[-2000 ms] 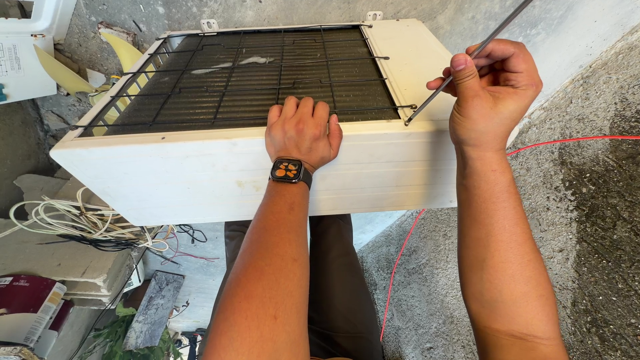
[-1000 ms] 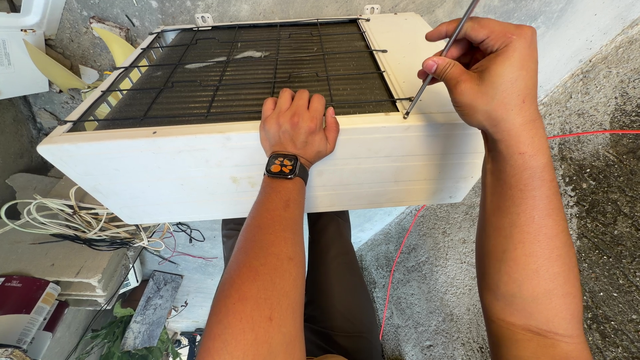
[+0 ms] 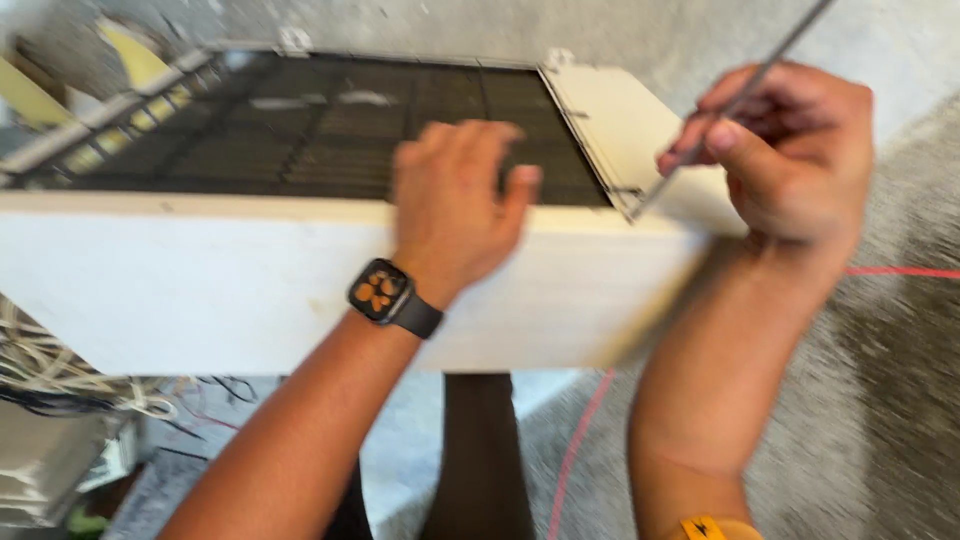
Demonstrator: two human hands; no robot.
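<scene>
A white metal air-conditioner outdoor unit lies across the view, its dark finned coil facing up behind a black wire guard. Over the coil's near edge is my left hand, fingers slightly spread and holding nothing; blur hides whether it touches the casing. At the right, my right hand pinches a thin metal rod, likely a screwdriver shaft, between thumb and fingers. The rod slants down, its lower tip at the casing rim beside the guard's near right corner. Its upper end is out of view.
Tangled pale and dark cables lie at the lower left near stacked pale boards. Yellow curved pieces stand beyond the unit's left end. A red cord runs over the concrete floor. A concrete wall rises behind.
My left hand has shifted right along the near edge, its fingers lifting and spreading. My right hand still holds the rod at the corner. The view has moved noticeably and is blurred.
</scene>
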